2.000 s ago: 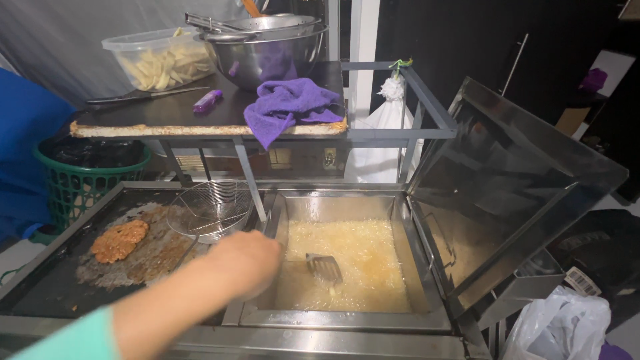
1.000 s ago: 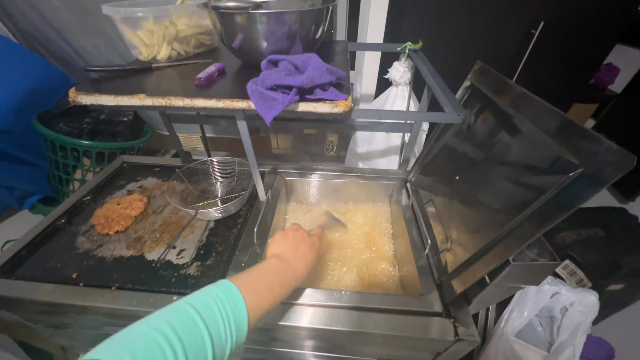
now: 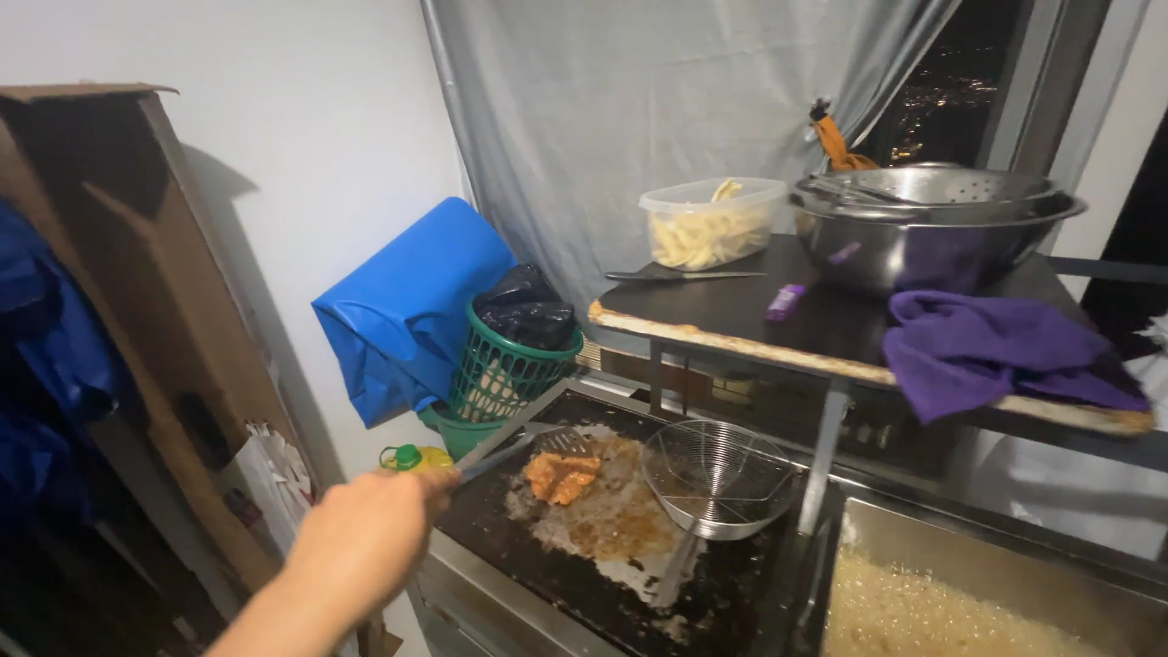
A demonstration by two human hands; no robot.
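My left hand (image 3: pixel 370 538) reaches in from the lower left, closed on the handle of a slotted metal spatula (image 3: pixel 561 443). The spatula's slotted head is at the back edge of an orange-brown patty (image 3: pixel 561 476), which looks bunched up on the griddle (image 3: pixel 488 538). Brown residue surrounds the patty. A round wire strainer (image 3: pixel 716 479) rests right of it, with its handle towards the front. At the lower right is a fryer (image 3: pixel 940 611) of bubbling oil, partly cut off by the frame. My right hand is not in view.
Above the griddle's back, a shelf (image 3: pixel 730 336) holds a plastic tub of cut potatoes (image 3: pixel 712 228), a knife (image 3: pixel 684 276), steel bowls (image 3: pixel 931 237) and a purple cloth (image 3: pixel 995 351). Left stand a green basket (image 3: pixel 516 370), a green-capped bottle (image 3: pixel 415 458) and cardboard (image 3: pixel 201 301).
My left hand has moved from the fryer to the griddle, with the spatula in it. The patty lay flat before and now looks bunched. The view has swung left.
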